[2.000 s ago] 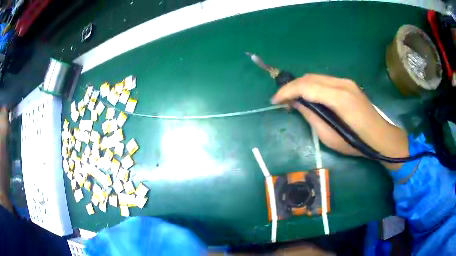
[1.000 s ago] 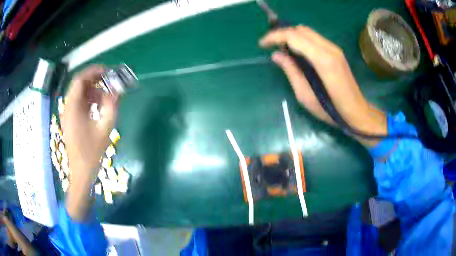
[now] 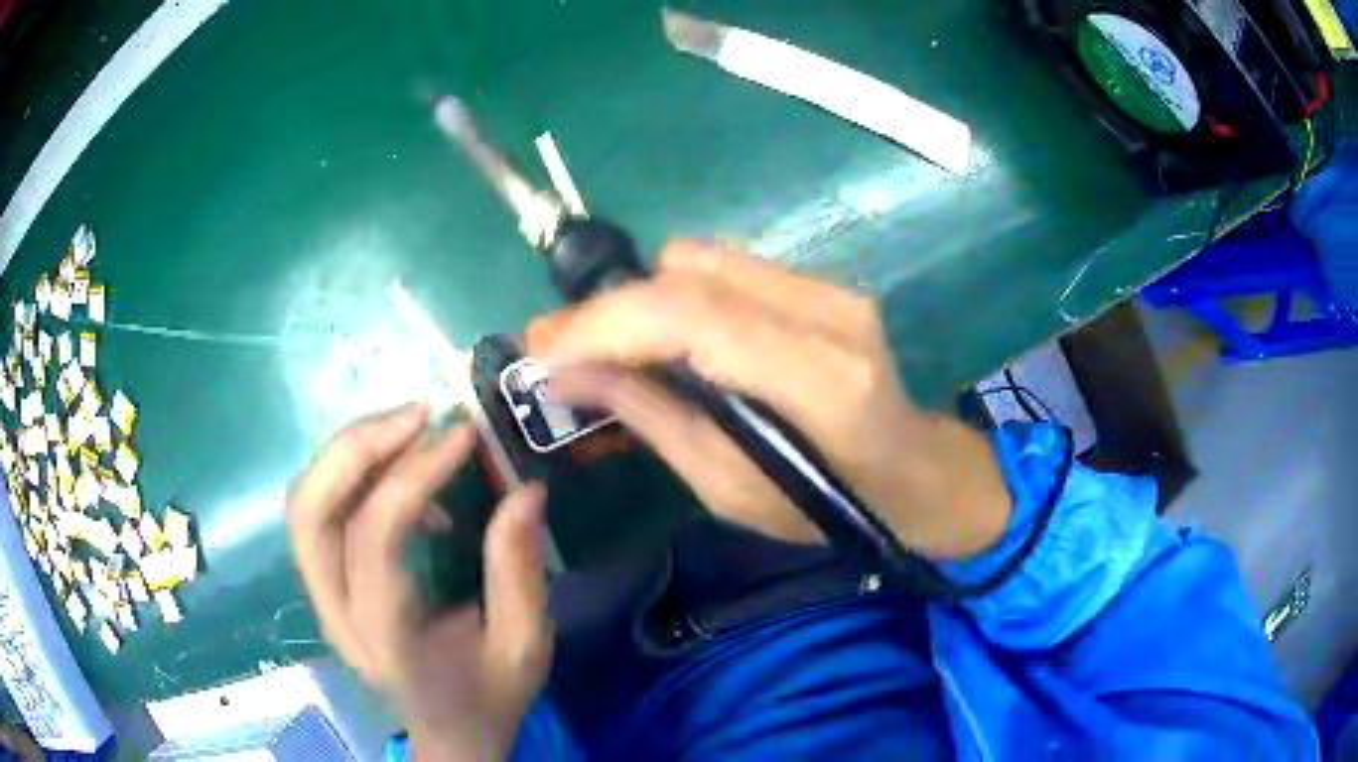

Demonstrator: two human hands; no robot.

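Note:
My right hand (image 3: 775, 387) holds the black-handled soldering iron (image 3: 596, 256), its blurred tip pointing up and left above the mat. The fingertips of that hand are at a watch housing (image 3: 539, 414) with a pale rounded-square rim, over the holding fixture (image 3: 499, 360). The fixture is mostly hidden by my hands. My left hand (image 3: 425, 551) is just left of the fixture, fingers spread and curved, with nothing visible in them. A white tape strip (image 3: 559, 171) shows beyond the fixture. A fine solder wire (image 3: 194, 332) runs across the mat.
A pile of small battery cells (image 3: 90, 476) lies on the green mat at the left. A white craft knife or scraper (image 3: 849, 97) lies at the top. A black cooling fan (image 3: 1139, 72) stands upper right. A blue stool (image 3: 1258, 283) is beyond the bench edge. A white tray (image 3: 261, 722) is lower left.
The view has shifted right and towards the fixture. My left hand has moved from the cell pile to beside the fixture. My right hand, still holding the iron, has come down to the housing.

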